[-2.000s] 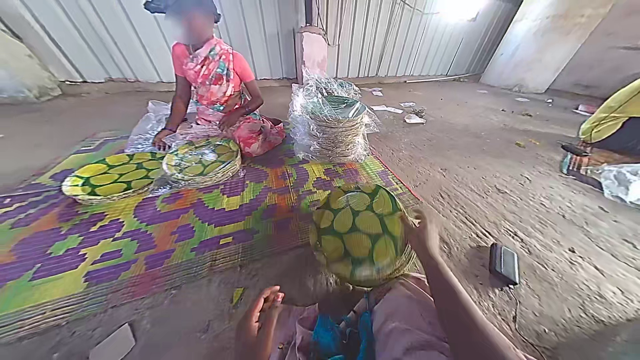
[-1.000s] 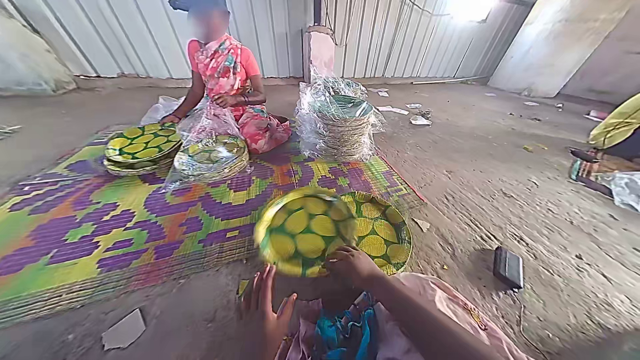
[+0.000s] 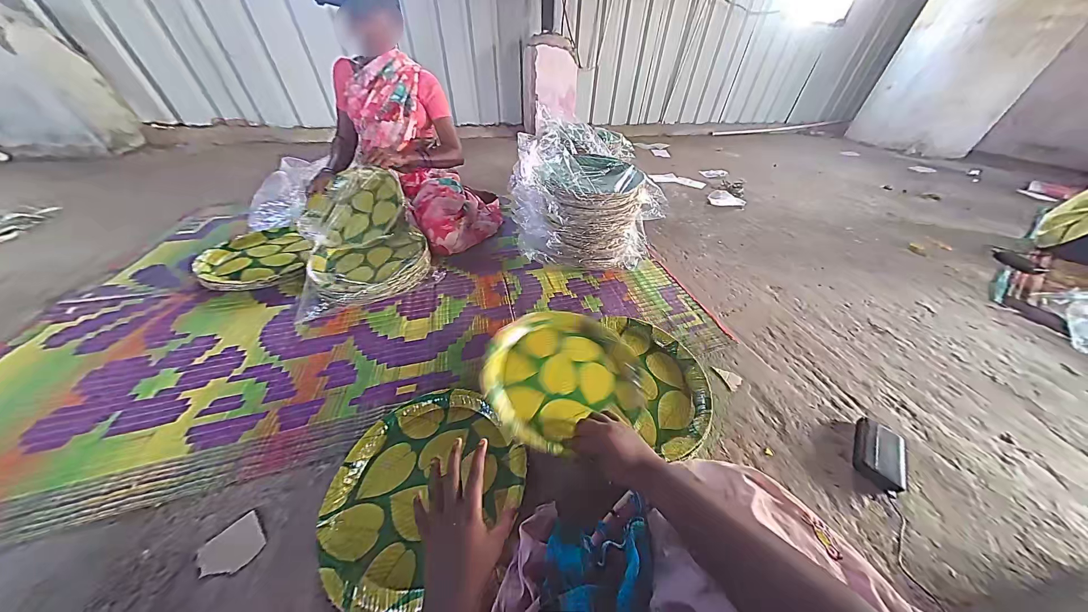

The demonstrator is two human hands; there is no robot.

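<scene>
My left hand (image 3: 463, 510) lies with spread fingers on a green plate with a yellow leaf pattern (image 3: 382, 518), at the lower middle. My right hand (image 3: 608, 446) grips the near edge of a second leaf-patterned plate (image 3: 557, 374), which is tilted and blurred by motion. Behind it, partly covered, another such plate (image 3: 680, 395) rests near the mat's edge; whether more lie beneath it cannot be told. Blue cloth (image 3: 595, 552) is in my lap.
A person (image 3: 395, 119) sits across the woven mat (image 3: 195, 374), handling plastic-wrapped plates (image 3: 370, 263). Beside them are more leaf plates (image 3: 251, 259) and a tall wrapped stack (image 3: 586, 204). A dark device with a cord (image 3: 880, 455) lies at right, a flat broken piece (image 3: 231, 544) at lower left.
A plate now lies under my left hand, which was raised and empty. My right hand still has a plate. The other person has lifted a plastic-covered plate upright.
</scene>
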